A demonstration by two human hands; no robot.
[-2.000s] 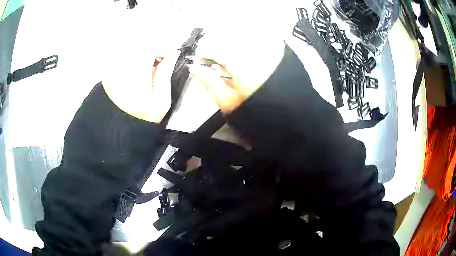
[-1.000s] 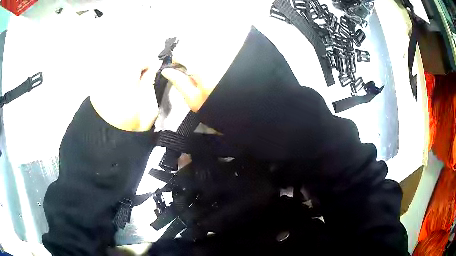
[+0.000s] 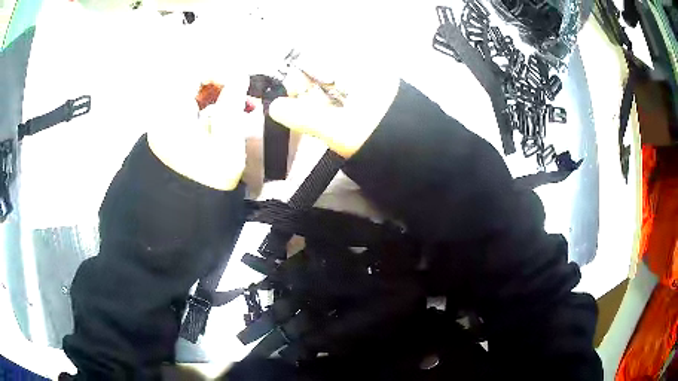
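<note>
A short black webbing strap [image 3: 276, 145] hangs between my hands, with a dark folded part or buckle at its upper end. My left hand [image 3: 219, 141], washed out by glare, has its fingertips at the strap's upper left side. My right hand [image 3: 316, 123] pinches the strap's upper end from the right. A thin silvery tool [image 3: 325, 87] lies in my right palm, and a small shiny piece [image 3: 291, 58] shows just above the right fingertips. Glare hides the exact finger contact.
Slide buckles [image 3: 531, 97] lie piled at right beside a longer strap [image 3: 483, 71]. A clear bag [image 3: 546, 26] is at upper right. A strap with a buckle [image 3: 56, 117] lies at left. Black straps [image 3: 312, 216] heap nearest me. Orange material [image 3: 658, 216] is beyond the right edge.
The strap between my hands now hangs straight down with its flat face showing. My hands are slightly further apart. The view has shifted and come back near its first position.
</note>
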